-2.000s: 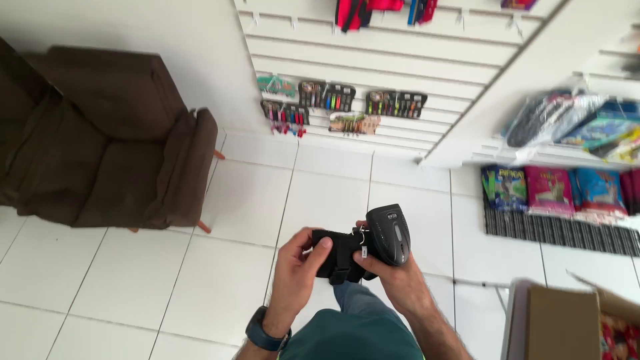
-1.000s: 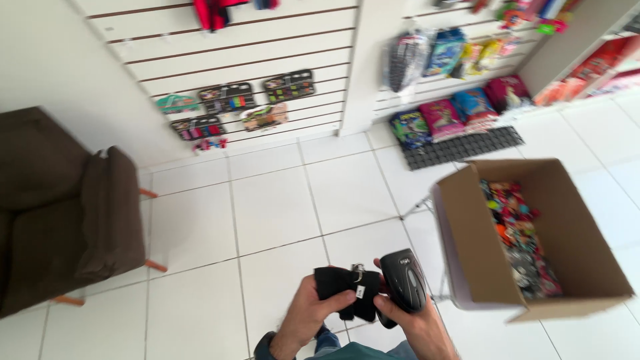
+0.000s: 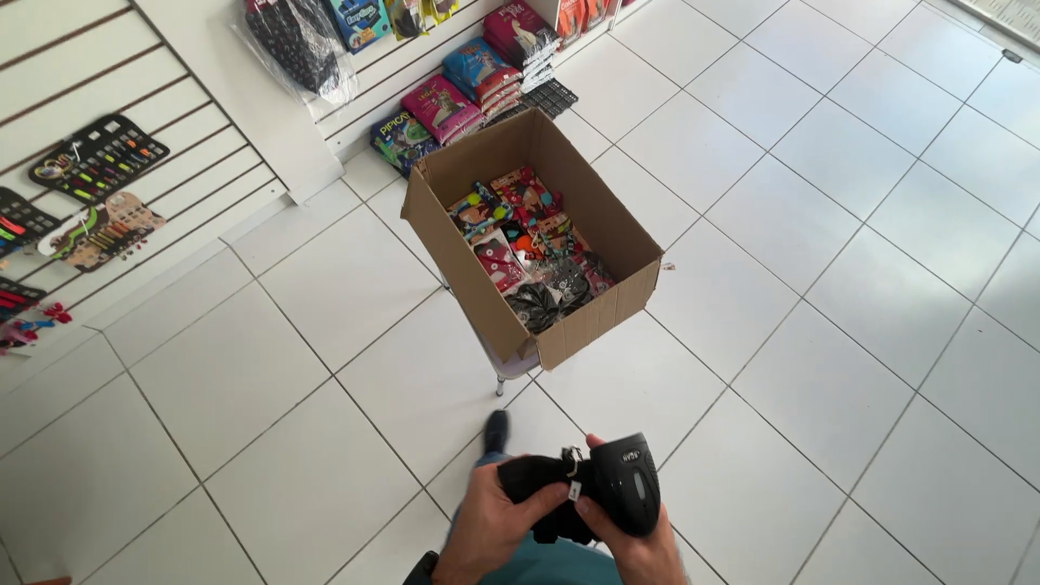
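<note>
At the bottom centre, my left hand (image 3: 496,520) grips a folded black fabric item (image 3: 528,475) with a metal clip and a small white tag. My right hand (image 3: 638,540) is closed around a black handheld barcode scanner (image 3: 634,483), its fingers close to the same fabric. The scanner and the fabric are side by side; whether they touch is hard to tell. Both thumbs lie near the white tag. Beyond my hands, an open cardboard box (image 3: 597,321) holds packaged pet toys (image 3: 528,195) and dark plastic bags (image 3: 540,305).
The box rests on a small stool or table (image 3: 512,366) with metal legs. Behind it, bagged products (image 3: 443,106) line the foot of a slatted wall (image 3: 227,138), where carded accessories (image 3: 101,158) hang. My dark shoe (image 3: 496,431) is on the white tiled floor (image 3: 284,439).
The view has swung right toward the box, and the brown armchair has left it. My hands keep hold of the scanner and the black fabric item throughout.
</note>
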